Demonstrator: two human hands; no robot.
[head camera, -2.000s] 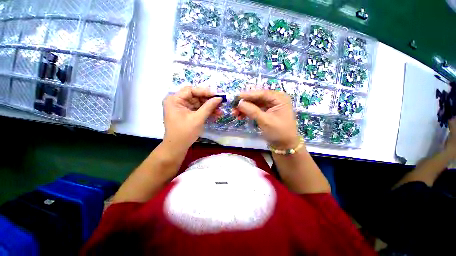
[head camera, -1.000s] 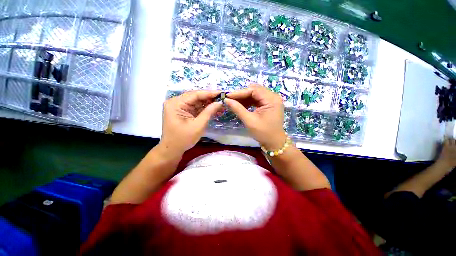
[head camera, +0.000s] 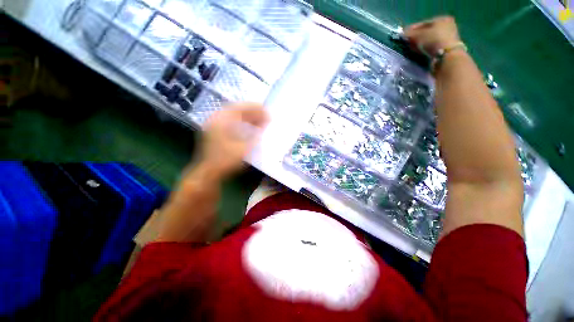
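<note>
My right hand (head camera: 434, 36) is stretched out over the green conveyor belt (head camera: 365, 20) at the top. A small dark piece with a silver glint (head camera: 398, 34) is at its fingertips; whether the fingers still grip it cannot be told. My left hand (head camera: 230, 135) is blurred, near the front edge of the bench beside the left compartment tray. Nothing shows clearly in it. The left tray (head camera: 252, 38) has black housings (head camera: 182, 78) in a few cells. The right compartment tray (head camera: 352, 135) holds many green and silver circuit pieces, partly hidden under my right forearm.
The white bench (head camera: 303, 69) shows between the trays. Small units (head camera: 491, 80) lie spaced on the belt to the right. A white sheet (head camera: 557, 251) is at the right edge. Blue bins (head camera: 119, 195) stand below left.
My hands have parted from the small piece held between them. The right hand has reached up to the belt; the left has moved towards the left tray. The view has turned.
</note>
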